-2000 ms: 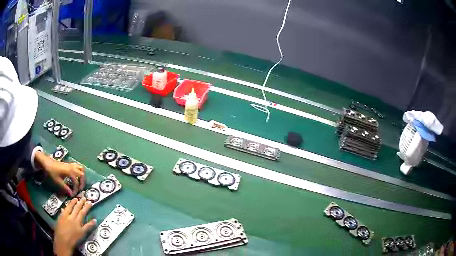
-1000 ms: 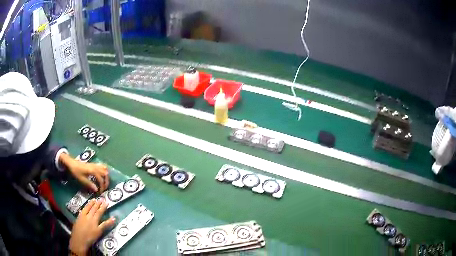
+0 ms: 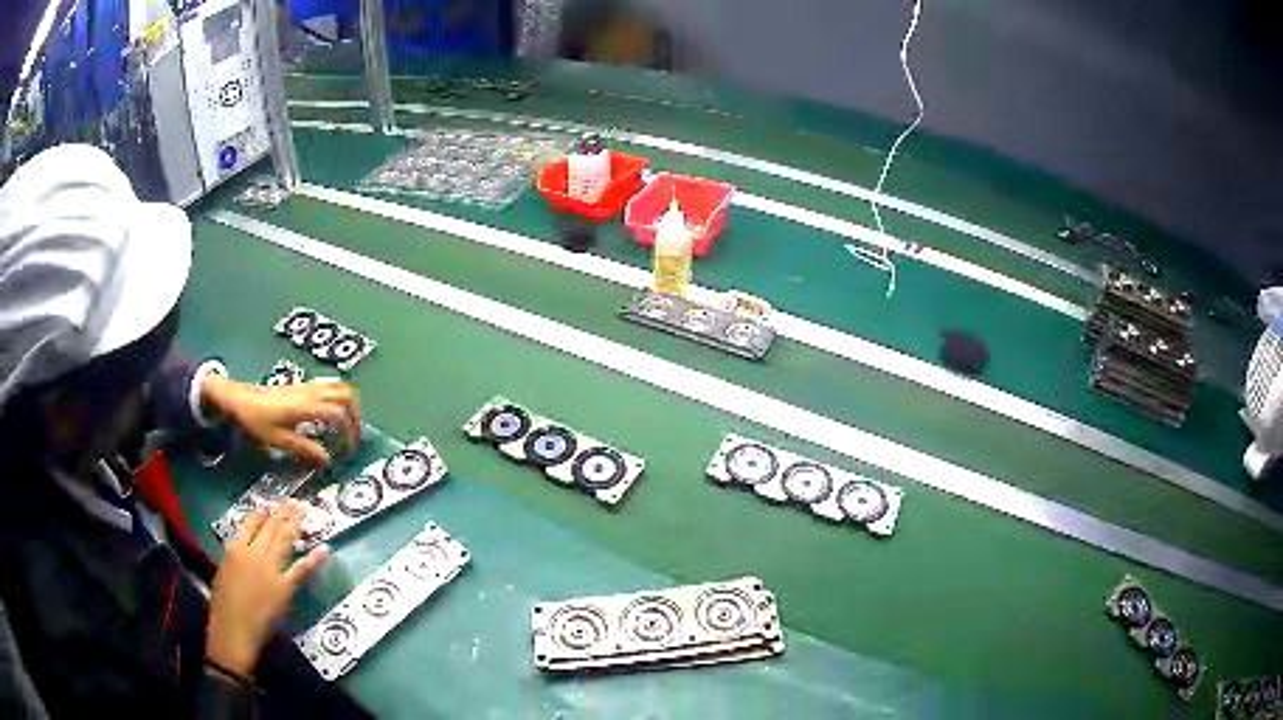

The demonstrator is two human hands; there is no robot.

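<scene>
Neither of my hands is in view. Nearest in front of me lies a stack of pale silver cover plates (image 3: 654, 623) with three engraved circles. Beyond it on the green surface are a three-cavity jig with black rings and pale centres (image 3: 805, 483) and another with dark rings and bluish centres (image 3: 554, 447). A similar narrow jig (image 3: 1154, 636) lies at the right. Another single cover plate (image 3: 383, 601) lies at the left, beside a co-worker's jig (image 3: 369, 492).
A co-worker in a white cap (image 3: 85, 267) has both hands over jigs at left. Beyond are a yellow bottle (image 3: 673, 253), red bins (image 3: 680, 211), clear tray (image 3: 457, 166), thin plate (image 3: 699, 326), black pad (image 3: 964, 350), stacked jigs (image 3: 1143, 352), white cord (image 3: 889, 169) and metal rails.
The view has shifted, so most things sit further right. Relative to the cover-plate stack, the ringed jigs have moved right. The thin far plate has moved left toward the yellow bottle.
</scene>
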